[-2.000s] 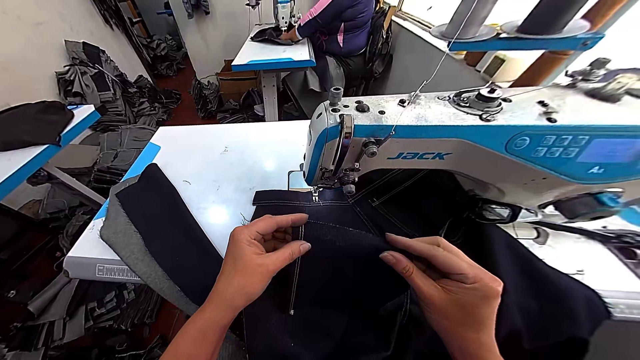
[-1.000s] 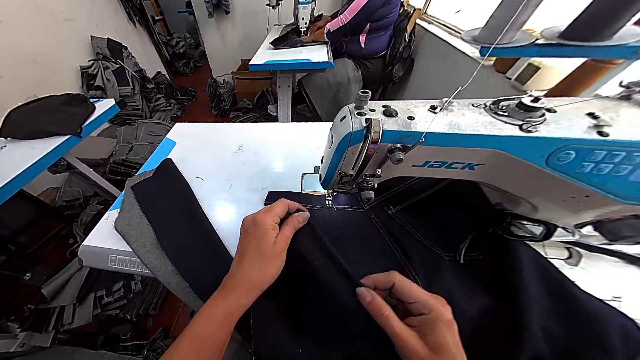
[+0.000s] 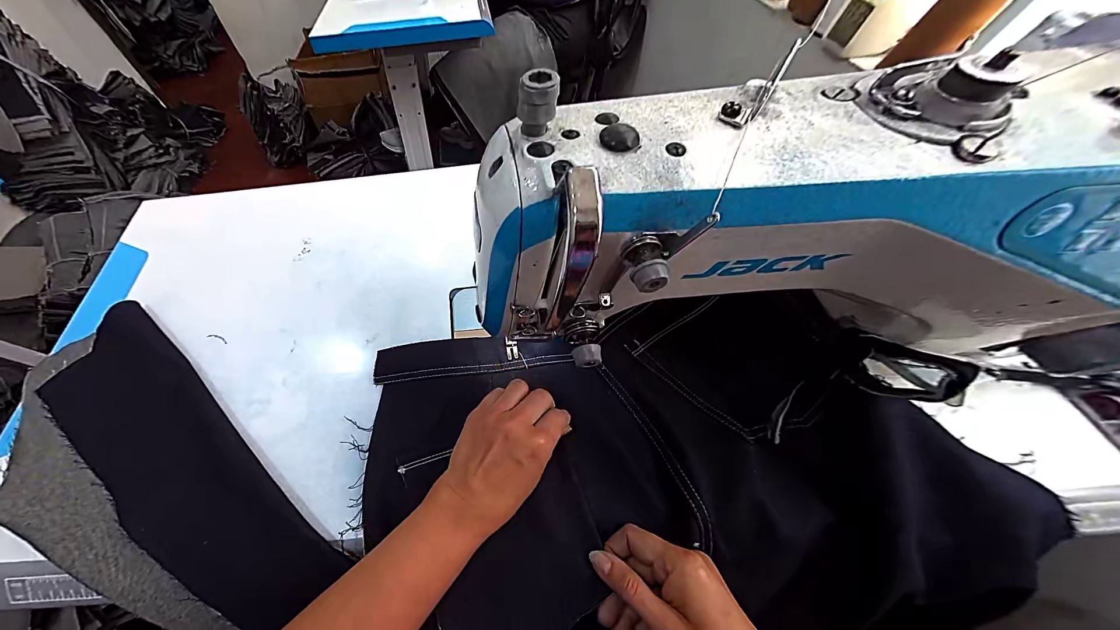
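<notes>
A dark denim garment piece [image 3: 542,490] with pale topstitching lies on the table below a Jack sewing machine [image 3: 787,219]. Its upper band runs under the presser foot [image 3: 512,349]. My left hand [image 3: 512,446] rests on the denim just below the foot, fingers curled and pinching the cloth at a fold or seam line. Lower and to the right, my right hand [image 3: 661,582] pinches the same line between thumb and fingers. A stitched pocket [image 3: 726,367] shows on the denim under the machine arm. Loose threads fray from the garment's left edge.
Another dark denim piece with a grey underside [image 3: 175,455] hangs over the left part of the white table [image 3: 306,262]. Behind stand a second worktable [image 3: 402,26], a cardboard box [image 3: 337,83] and a seated person's leg. Stacks of dark cloth [image 3: 61,122] lie on the floor at left.
The view has moved closer to the machine. Two seconds ago both hands were raised, holding up the cloth's edge; now the cloth lies flatter, my left hand is down near the foot.
</notes>
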